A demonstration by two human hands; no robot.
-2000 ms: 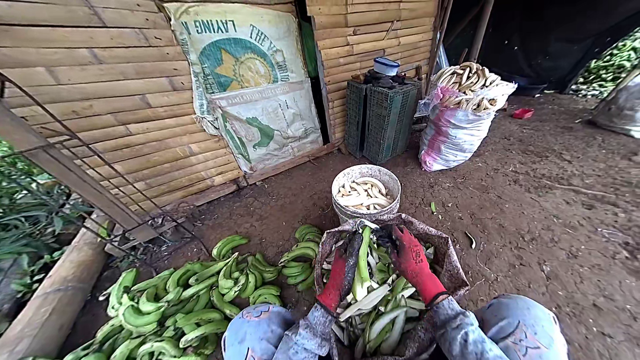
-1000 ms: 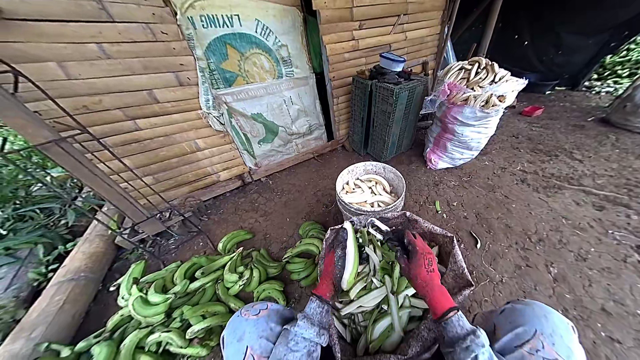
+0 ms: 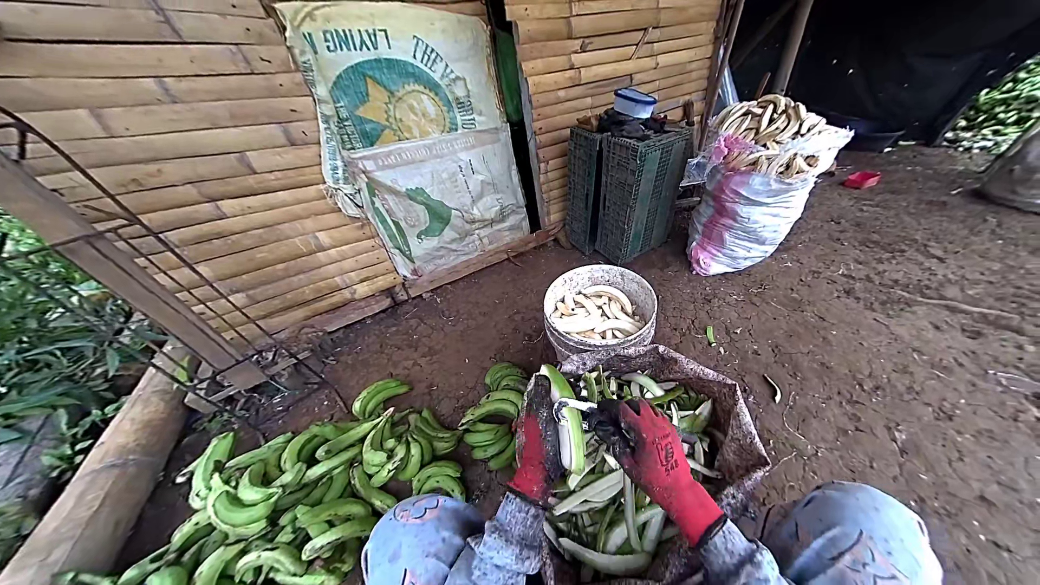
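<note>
My left hand, in a red and black work glove, grips a partly peeled green plantain held nearly upright. In my right hand, gloved alike, is a small peeler, its head against the plantain's skin. Both hands are over an open sack full of green and white peel strips. Just beyond the sack stands a white bucket with peeled plantains inside. Many green plantains lie on the ground to the left.
My knees flank the sack. Dark plastic crates stand by the bamboo wall, beside a filled white sack of pale peeled plantains. A log and a metal frame are at the left; a red container lies farther back.
The right hand has moved in against the plantain with the peeler, from slightly farther right a second ago. The plantain in the left hand now shows a green strip of skin toward me.
</note>
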